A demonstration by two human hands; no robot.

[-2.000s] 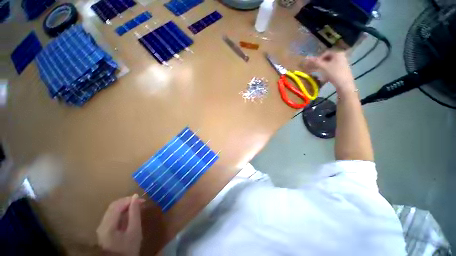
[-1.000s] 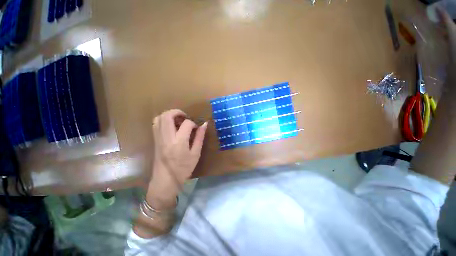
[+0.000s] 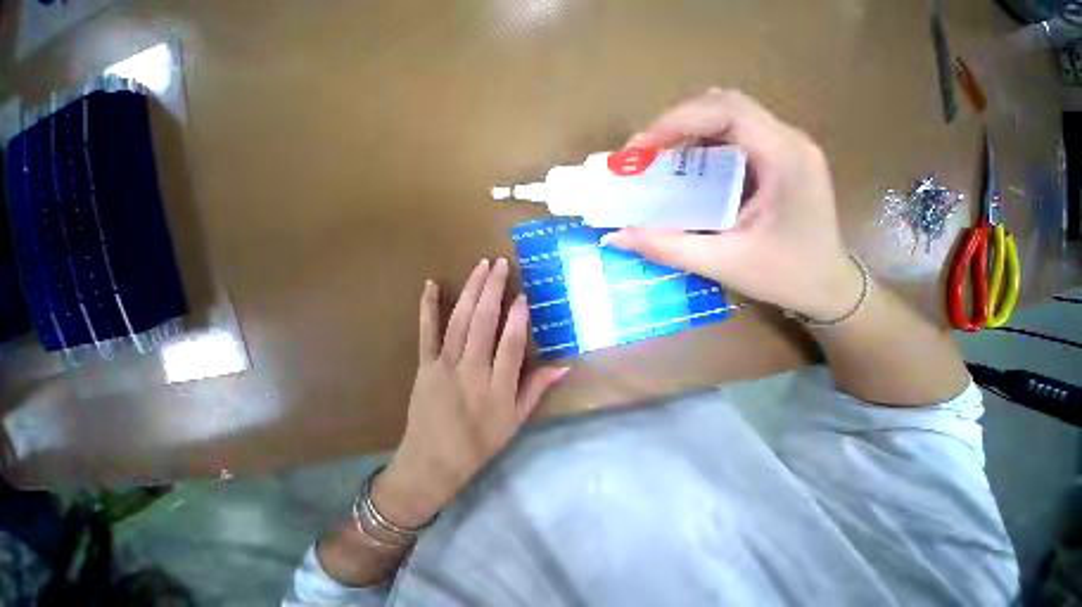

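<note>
A bright blue solar cell string (image 3: 629, 299) with silver ribbon lines lies flat on the brown bench top in front of me; glare whitens part of it. My right hand (image 3: 753, 208) holds a white squeeze bottle (image 3: 682, 190) with a red mark, lying sideways above the string's far edge, its nozzle pointing left. The bottle and hand hide the string's far right part. My left hand (image 3: 472, 368) rests with fingers spread at the string's left edge, fingertips close to it. It appears to hold nothing.
Scissors (image 3: 982, 267) with red and yellow loops lie at the right, beside a heap of ribbon pieces (image 3: 923, 210). A grey strip (image 3: 942, 65) and orange-brown piece (image 3: 969, 84) lie beyond them. A dark navy stack (image 3: 101, 219) stands on a clear sheet (image 3: 216, 320) at the left.
My right hand has come in from the far right with the white bottle and is now over the string. My left hand has opened from a pinch and spread its fingers beside the string.
</note>
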